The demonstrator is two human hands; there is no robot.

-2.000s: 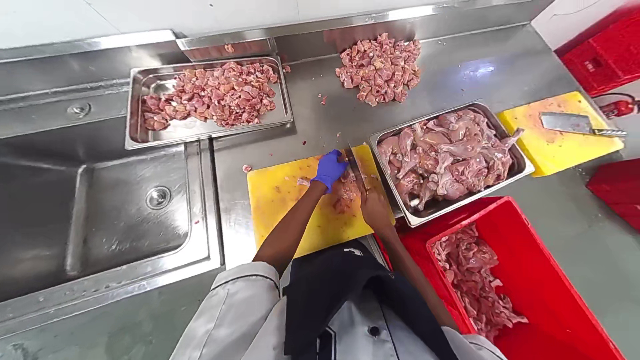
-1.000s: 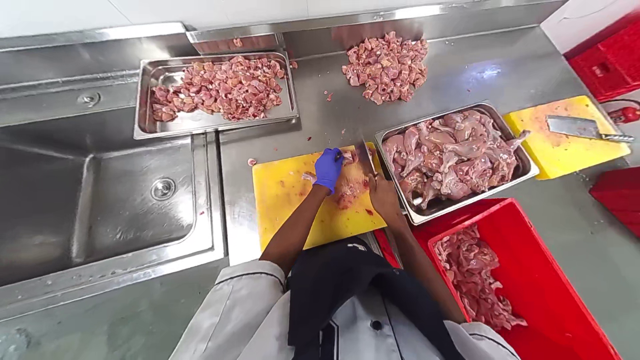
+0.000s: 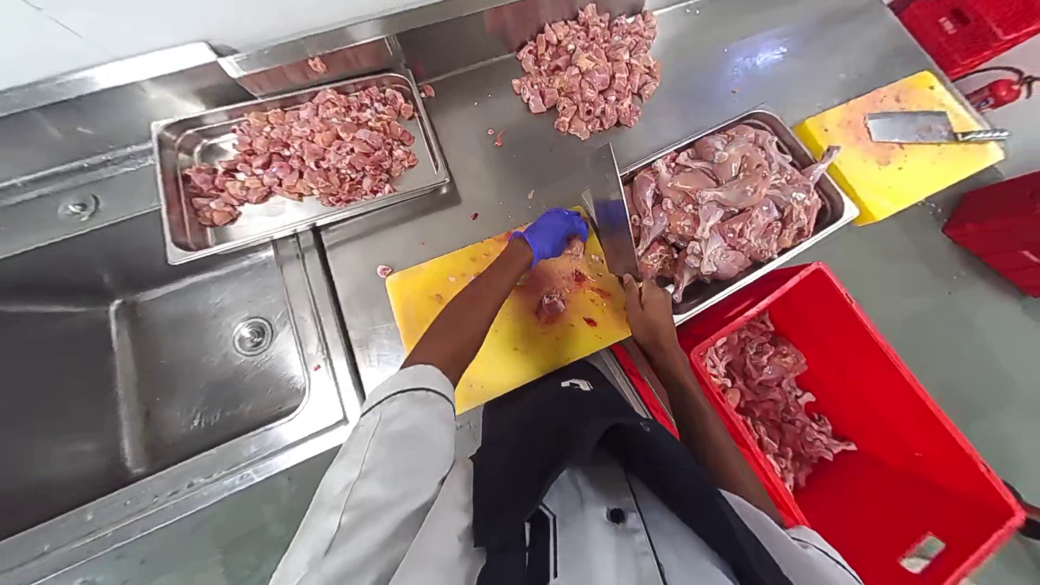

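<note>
My left hand (image 3: 554,236), in a blue glove, grips a piece of raw chicken (image 3: 574,247) near the top right of the yellow cutting board (image 3: 455,325). A bony bit of chicken (image 3: 552,304) lies below it among red smears. My bare right hand (image 3: 649,313) holds a cleaver (image 3: 611,213) by its handle, past the board's right edge, with the broad blade pointing up and away from me. The blade is beside the steel pan (image 3: 841,213) of chicken legs (image 3: 731,191).
A steel tray (image 3: 296,213) of cut meat stands beside the sink (image 3: 211,341). Cut meat (image 3: 593,69) is heaped on the steel counter. A second cleaver (image 3: 910,127) rests on another yellow board (image 3: 894,179). A red crate (image 3: 877,390) with trimmings is at lower right.
The cleaver has moved right, off the meat on the board, to the edge of the pan of legs. My left hand remains on the upper part of the board.
</note>
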